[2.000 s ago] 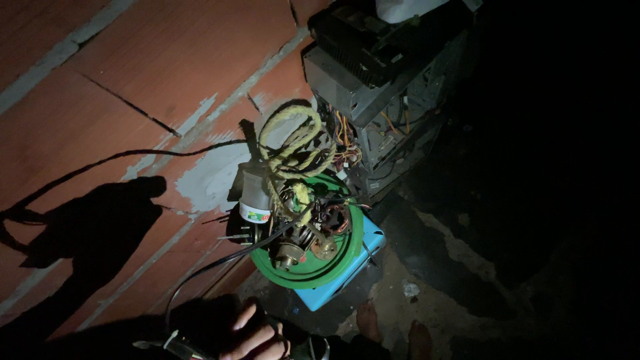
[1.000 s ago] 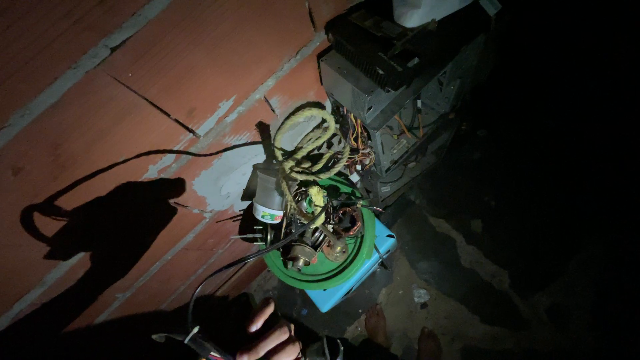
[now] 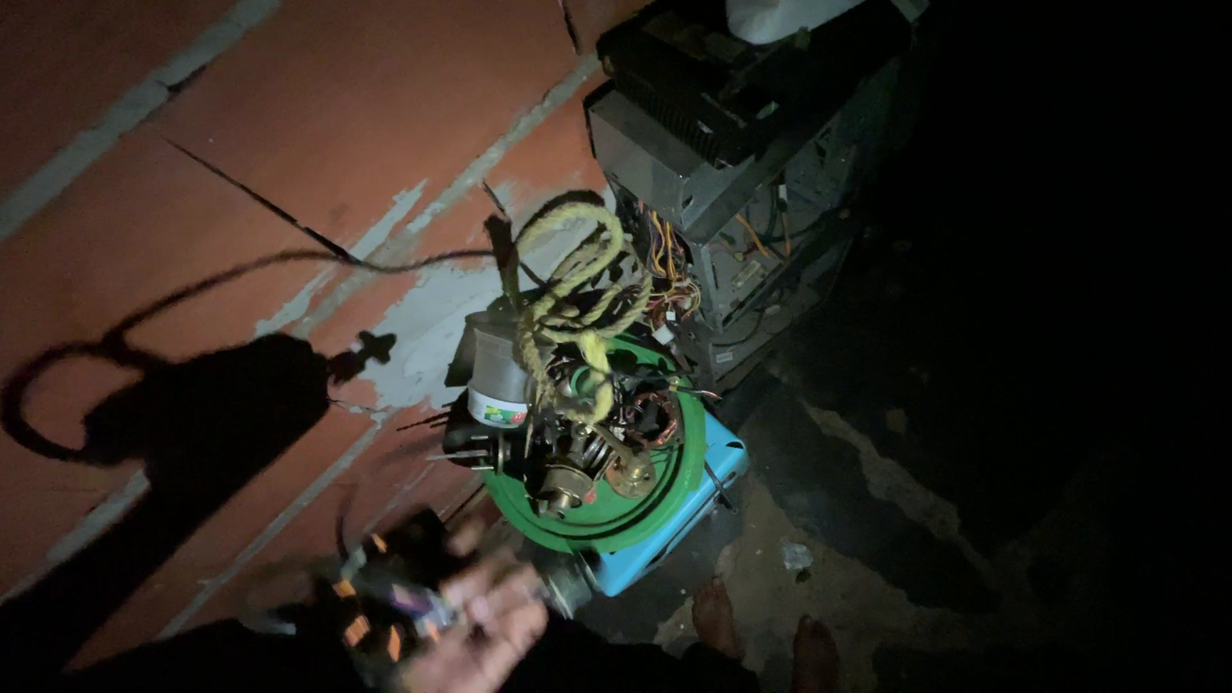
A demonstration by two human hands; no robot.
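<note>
At the bottom left, my left hand (image 3: pixel 486 616) is blurred, with its fingers partly spread against a dark object with orange parts (image 3: pixel 390 602), which it seems to hold. The object's kind is unclear. My right hand does not show. Above and to the right of the hand, a green round plastic lid or basin (image 3: pixel 597 539) carries metal motor parts (image 3: pixel 568 481), a copper winding (image 3: pixel 654 419) and a coil of yellowish rope (image 3: pixel 577 274). Beside the rope stands a grey plastic container with a white, labelled band (image 3: pixel 499 375). The green piece rests on a light-blue box (image 3: pixel 630 568).
An opened computer case (image 3: pixel 650 144) with loose coloured wires (image 3: pixel 669 260) stands behind, a black finned unit (image 3: pixel 693 77) on top. A red wall (image 3: pixel 318 96) rises at left, bearing a large shadow. Two bare feet (image 3: pixel 717 616) are at the bottom; the right side is dark.
My left hand was over a black cable or object near the bottom edge; now it shows more of its fingers, and orange parts have come into view beside it. The shadow on the wall has changed shape.
</note>
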